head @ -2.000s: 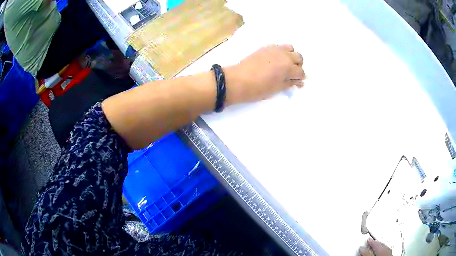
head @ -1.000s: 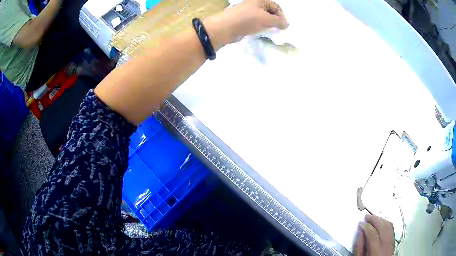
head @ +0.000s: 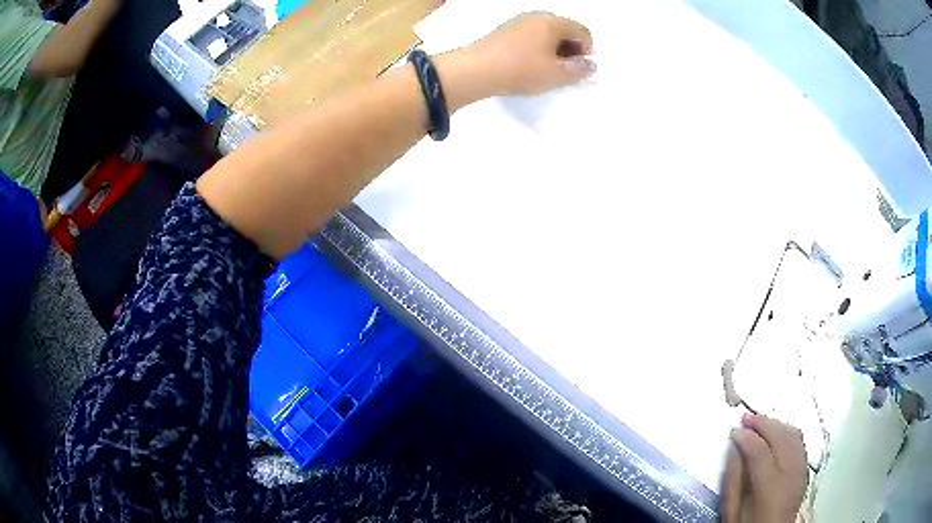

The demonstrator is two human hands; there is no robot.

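Observation:
My left hand, with a black bracelet at the wrist, is at the back left of the white table. Its fingers are pinched on a white fabric piece, which shows as a faint grey-edged patch under the hand and otherwise merges with the overexposed table. My right hand is at the lower right, beside the machine's bed plate, partly cut off by the bottom edge. Its fingers are together; whether it holds cloth cannot be told. The presser foot and needle area is behind and right of it.
The sewing machine head is at the right edge. A ruler strip runs along the table's front edge. A tan board lies at the left end. A blue crate is below the table. Another person's arm shows at upper left.
My left hand moved back and left across the table from its first position, then slightly down again; a lifted fabric edge now looks flatter. My right hand shows more, close to the plate.

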